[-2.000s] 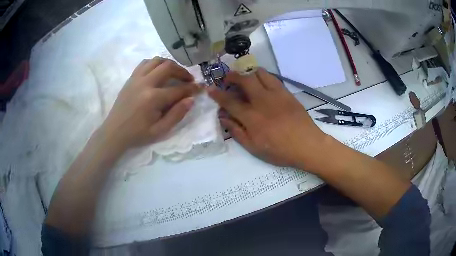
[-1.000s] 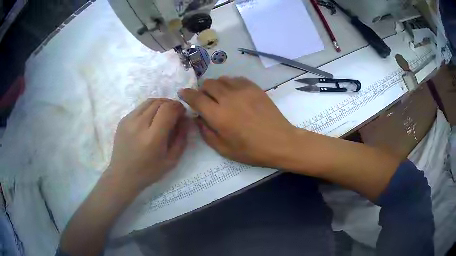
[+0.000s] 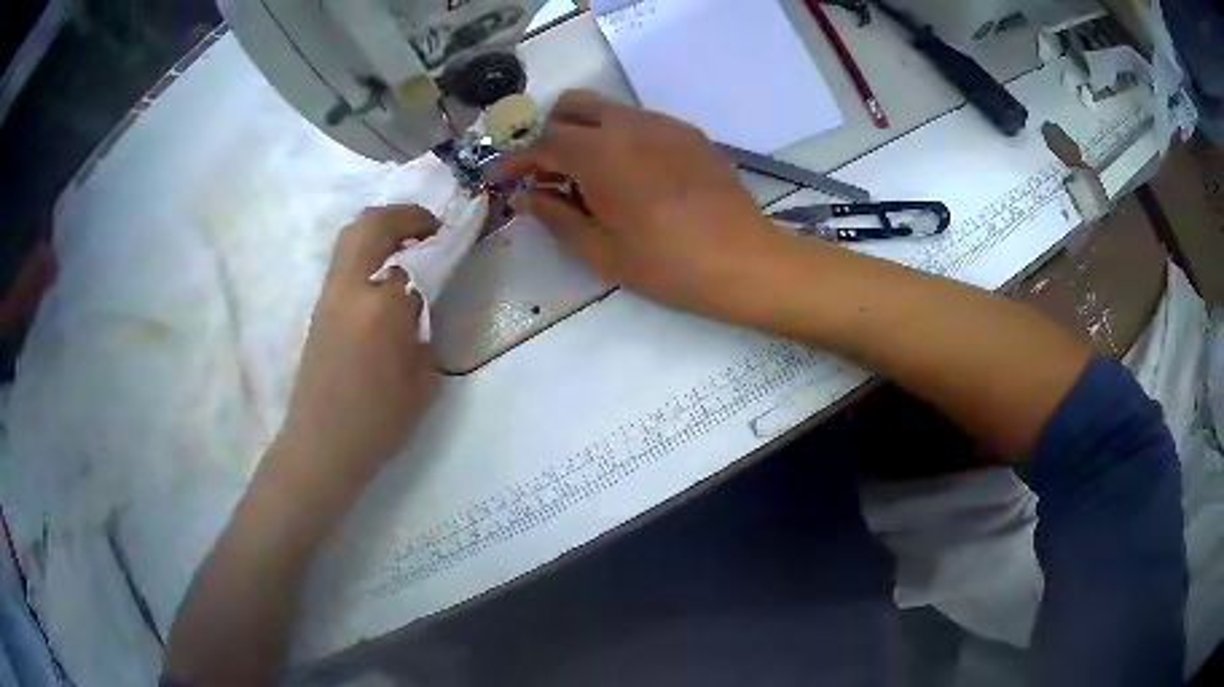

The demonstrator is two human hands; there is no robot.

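The white fabric piece spreads over the left of the table and runs to the presser foot of the sewing machine. My left hand grips a bunched part of the fabric, its scalloped edge hanging out between thumb and fingers. My right hand is at the right of the presser foot, fingertips bent close to the needle area. Whether the fingertips pinch thread or fabric is too small to tell.
Right of the machine lie a notepad, a red pencil, a black-handled screwdriver, tweezers and thread snips. A small wooden-handled tool is at the right. A printed ruler runs along the front edge.
My right hand has moved from the fabric up to the presser foot. My left hand has drawn the fabric's edge left, uncovering the machine bed. The view has shifted slightly.
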